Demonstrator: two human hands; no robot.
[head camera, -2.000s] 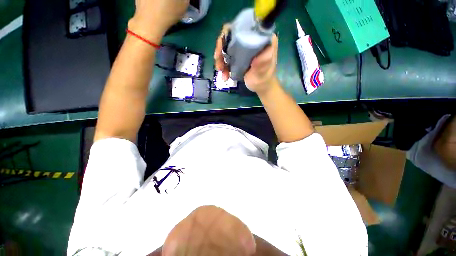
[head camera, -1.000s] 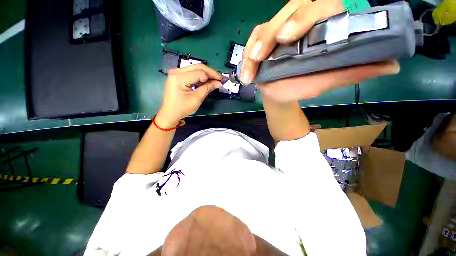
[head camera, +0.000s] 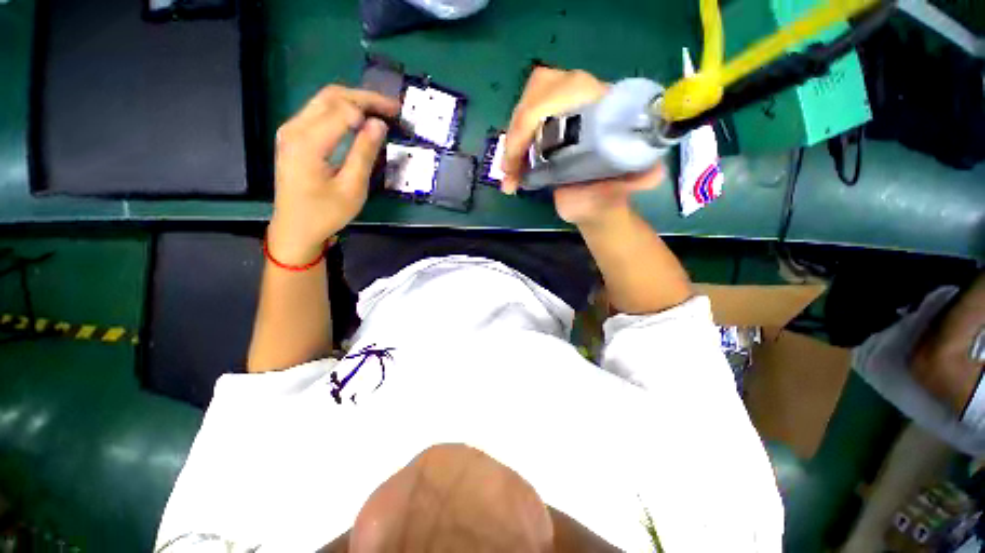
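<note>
My right hand is wrapped around the thick grey electric screwdriver, tilted over a housing with a silvery plate, mostly hidden by the hand. The driver tip is hidden. To the left, a black housing with a silvery plate lies tilted; just below it another housing has its silvery plate on the left half. My left hand is at the left edge of the upper housing, thumb and forefinger close together over its dark half. Whether they hold something small cannot be seen.
A black tray lies at left, with a housing at its top. A plastic bag is at the top edge. A teal-green box and a white striped tube are at right. An open carton stands below the bench; a person's arm is at far right.
My left hand has moved left, away from the driver tip, to the upper left housing. The screwdriver has swung from lying nearly flat to more upright. The view has shifted slightly.
</note>
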